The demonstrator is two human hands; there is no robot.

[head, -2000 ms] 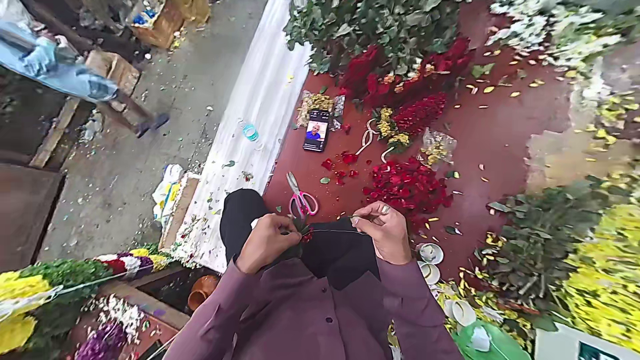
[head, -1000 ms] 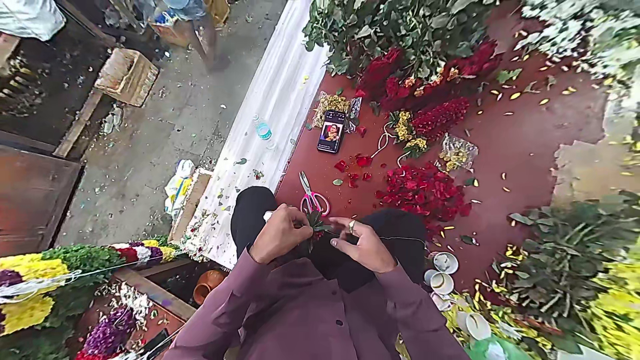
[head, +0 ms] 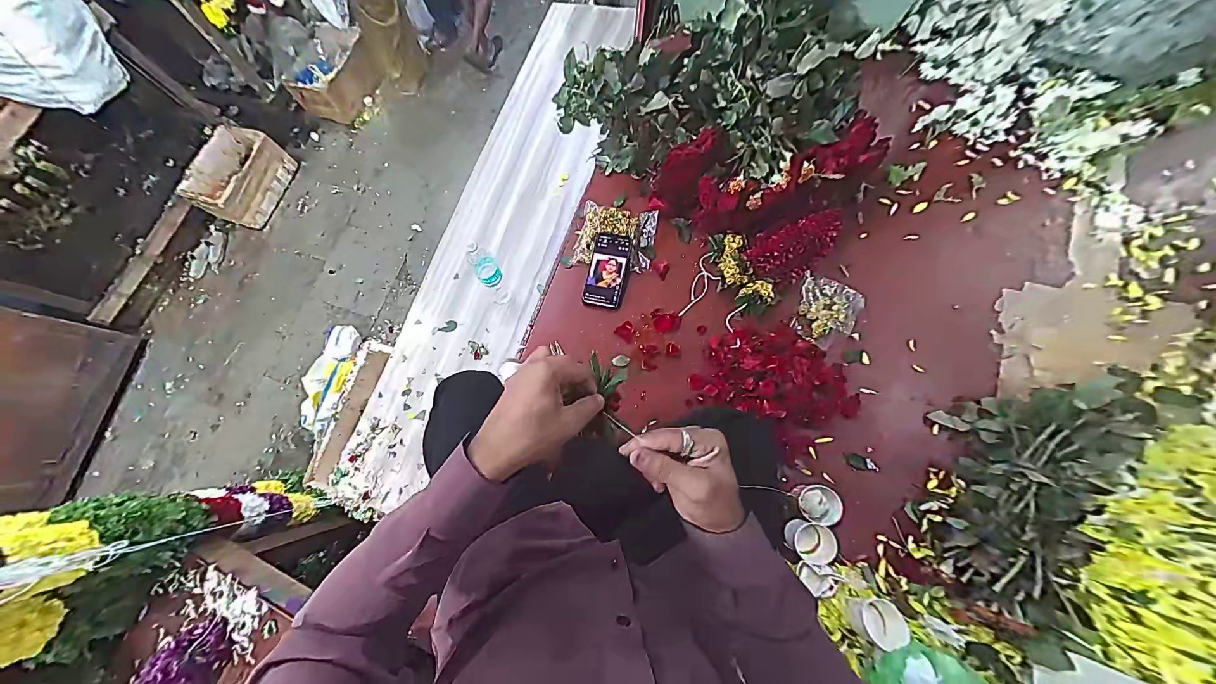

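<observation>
Above my lap, my left hand (head: 540, 410) pinches the base of a small sprig of green leaves (head: 606, 378). A thin thread (head: 619, 425) runs taut from there to the fingertips of my right hand (head: 689, 467), which wears a ring, and comes out toward white thread spools (head: 817, 518) at the right. Scissor tips show just behind my left hand; the handles are hidden. Beyond my hands, loose red petals (head: 774, 375) lie on the red surface, with red flower garlands (head: 793, 242) and white cord behind them.
A phone (head: 606, 271) lies by a bag of small yellow flowers (head: 608, 223). A plastic bottle (head: 484, 268) is on the white cloth (head: 475, 237). Leafy stems (head: 722, 85) are piled behind; more greenery (head: 1035, 494) and yellow flowers (head: 1154, 541) stand right. A person's foot (head: 483, 52) is far off.
My hands, close together at the leaves one second ago, are now apart with thread stretched between them. The pink-handled scissors, in plain view before, are now mostly hidden behind my left hand.
</observation>
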